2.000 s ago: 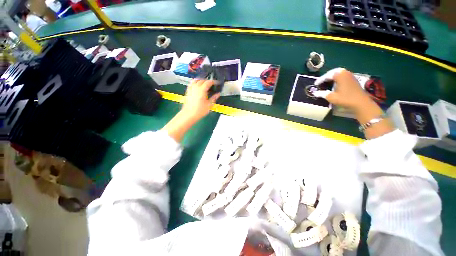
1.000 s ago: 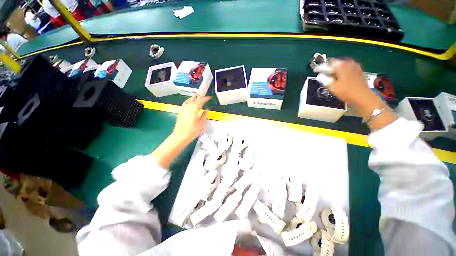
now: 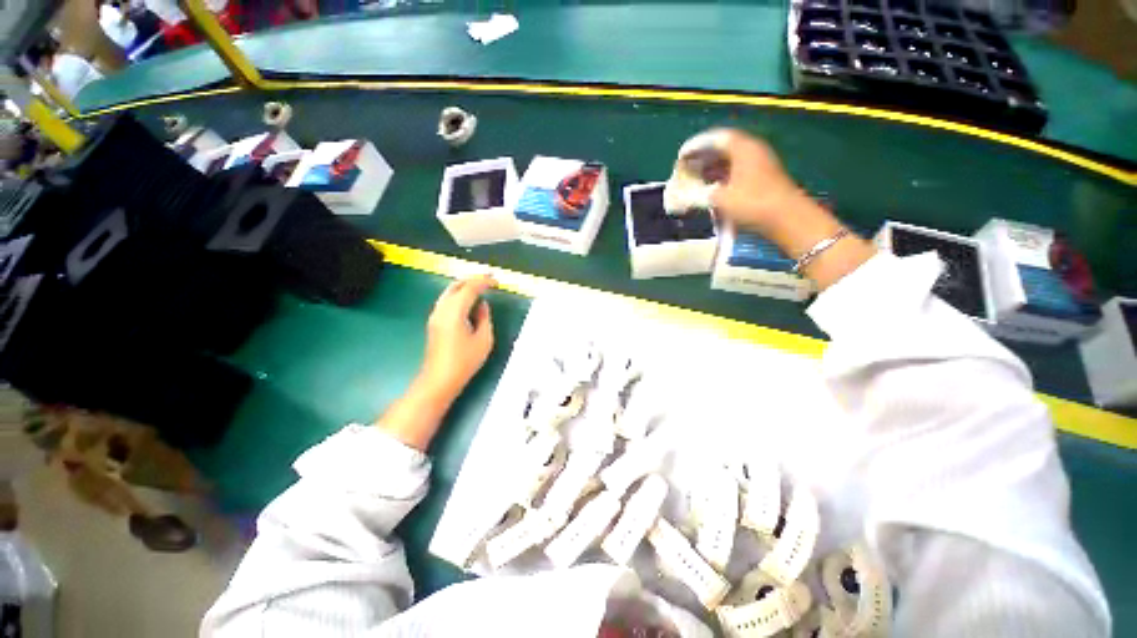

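Observation:
My right hand (image 3: 752, 185) holds a smartwatch (image 3: 701, 171) with a pale strap, its dark part facing sideways, above an open box base (image 3: 670, 256) with black inside. A lid with a blue patch (image 3: 758, 268) stands beside that base, partly under my right hand. My left hand (image 3: 459, 330) rests near the belt's yellow edge, holding nothing, its fingers loosely curled. Cream-white watch straps (image 3: 582, 517) lie in rows on the white sheet (image 3: 736, 361) in front of me, some with dark watch heads.
Stacks of black inserts (image 3: 150, 299) stand at left. Another open box base (image 3: 480, 224) and its lid (image 3: 561, 206) are left of centre, with a watch (image 3: 456, 125) beyond. More boxes (image 3: 1037, 277) stand at right. A blister tray (image 3: 916, 56) and white scrap (image 3: 494, 28) lie on the far shelf.
The boxes have shifted on the belt. My right hand has moved left with a watch now in it. My left hand has dropped back from the boxes; the black insert it held earlier is gone from it.

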